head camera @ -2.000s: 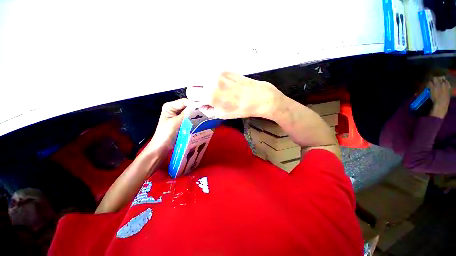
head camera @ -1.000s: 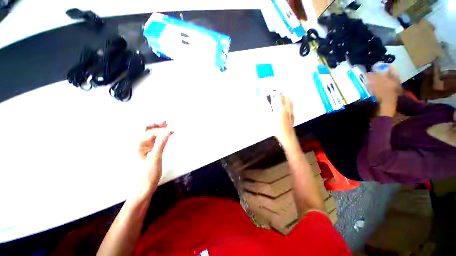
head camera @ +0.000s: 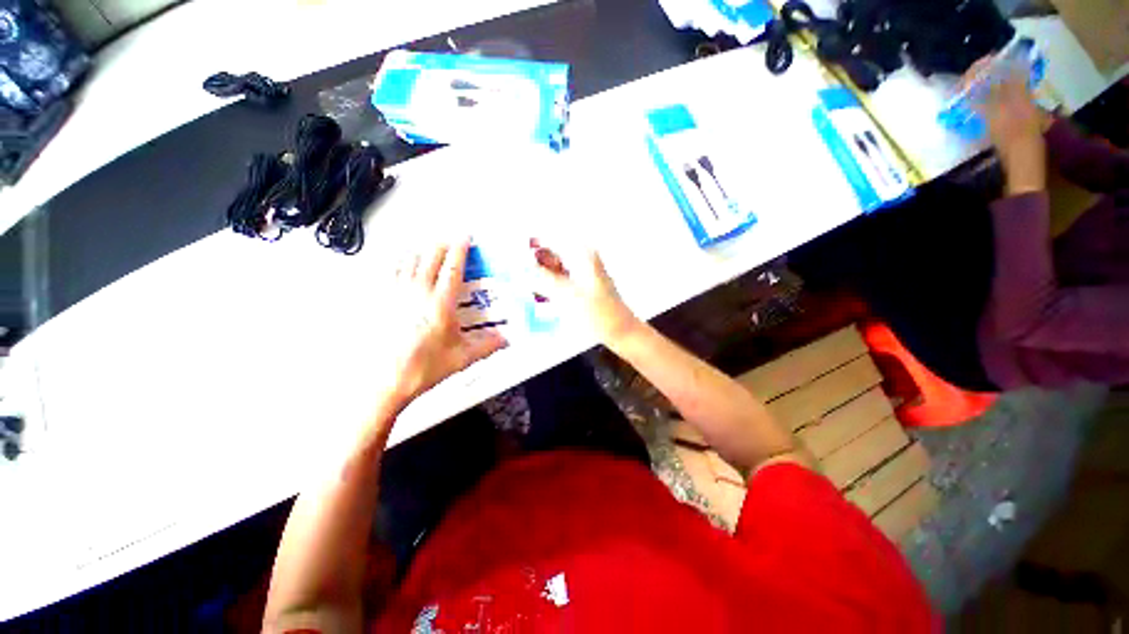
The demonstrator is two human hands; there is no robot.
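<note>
A blue-and-white retail box (head camera: 480, 297) lies on the white bench in front of me, partly washed out by glare. My left hand (head camera: 440, 316) has its fingers and thumb around the box's left part. My right hand (head camera: 579, 291) is at the box's right side with bent fingers; glare hides whether it grips the box. A retail box with two printed black plugs (head camera: 703, 180) lies to the right. Coiled black cables (head camera: 310, 186) lie to the left, partly on the black strip.
Overlapping blue-white boxes (head camera: 471, 99) lie at the black strip (head camera: 136, 186). A single coil (head camera: 248, 87) lies farther left. Another box (head camera: 864, 149) and a cable pile (head camera: 922, 37) are at the right, near a purple-sleeved worker (head camera: 1034, 248). Brown cartons (head camera: 842, 421) stand below.
My right hand has moved left, away from the box at the right, which now lies free on the bench. My left hand has moved right and is now on another box.
</note>
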